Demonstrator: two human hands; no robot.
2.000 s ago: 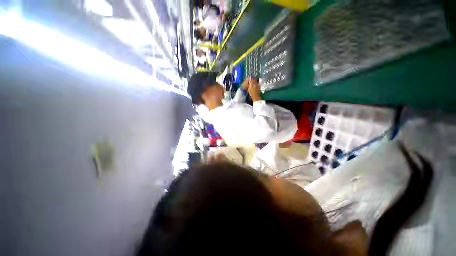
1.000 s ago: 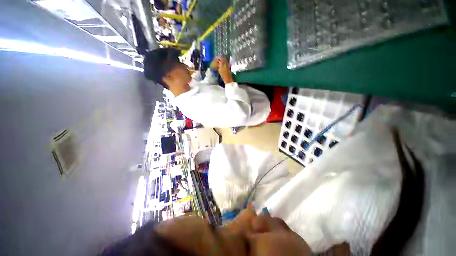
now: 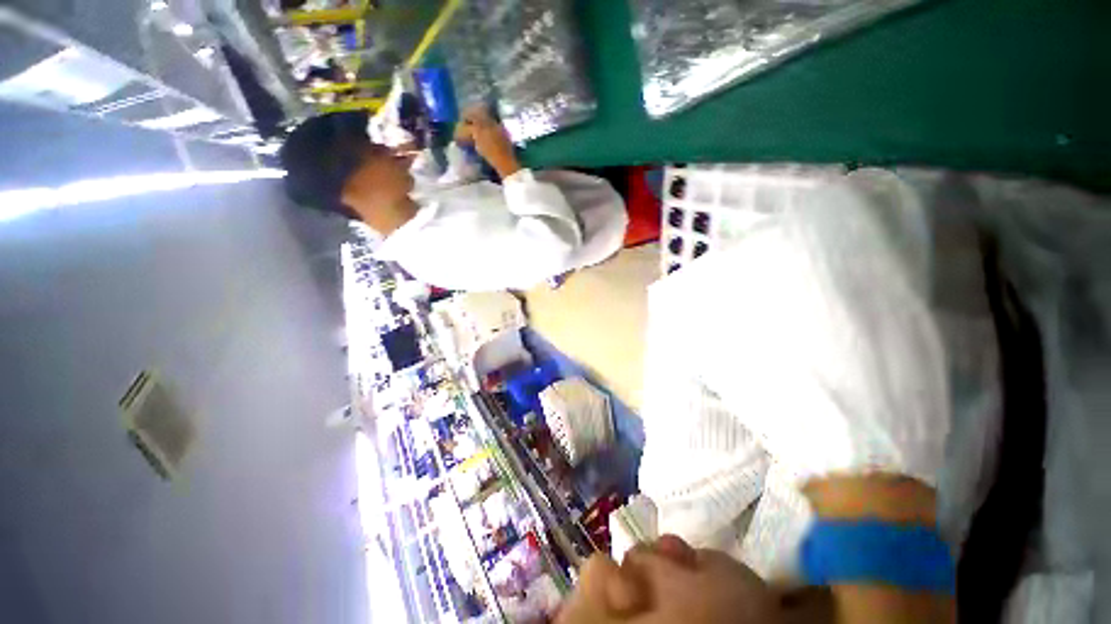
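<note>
A blue band (image 3: 877, 555) circles my left wrist at the bottom right, below a white sleeve; the hand beyond it is cut off or overlapped. A blurred hand with curled fingers (image 3: 682, 585) is at the bottom edge, left of the band. I cannot tell whether it is my left or right hand, and no held object can be made out. A white compartment tray (image 3: 731, 185) shows partly above my sleeve, with several black housings (image 3: 701, 221) in its left pockets. The sleeve hides the rest.
The green bench (image 3: 841, 110) crosses the top right, bearing clear blister trays (image 3: 719, 49). A person in a white smock (image 3: 487, 232) sits at the bench with hands close together near a blue bin (image 3: 434, 93). Shelving with mixed items (image 3: 475, 488) runs down the lower middle.
The view has turned, and bench, tray and person have shifted left and up. My sleeve now covers more of the tray. The blue wrist band has come clearly into view at the bottom right.
</note>
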